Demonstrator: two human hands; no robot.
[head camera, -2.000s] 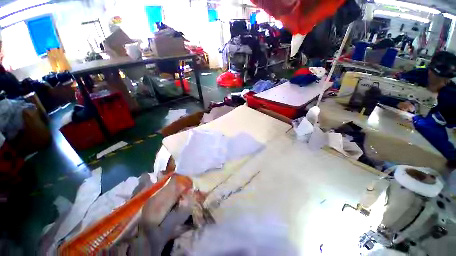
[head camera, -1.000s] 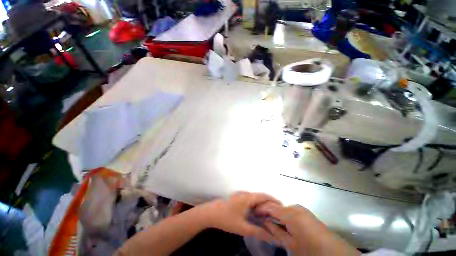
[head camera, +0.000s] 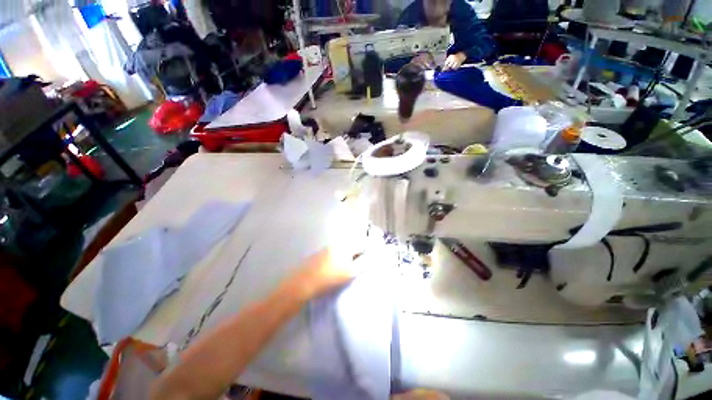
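Note:
A pale blue-white fabric piece (head camera: 363, 332) lies at the front of the table, reaching the needle area of the sewing machine (head camera: 500, 205). My left hand (head camera: 336, 266) is on its far left edge beside the presser foot (head camera: 410, 254). The lamp glare washes out the fingers, so their grip cannot be told. My right hand (head camera: 421, 394) shows only as a sliver at the bottom edge, at the near end of the piece; its fingers are cut off. A white tape roll (head camera: 395, 156) sits above the machine head.
More pale cut pieces (head camera: 140, 269) lie on the table's left part. An orange crate (head camera: 117, 371) is at the lower left. Red-handled snips (head camera: 470, 259) lie under the arm. Crumpled scraps (head camera: 308, 152) are at the back edge. A person (head camera: 449, 39) works at a machine behind.
My hands were together above the front edge; now they are apart, the left forward at the needle, the right at the bottom edge. A fabric piece now lies at the needle. The view has shifted.

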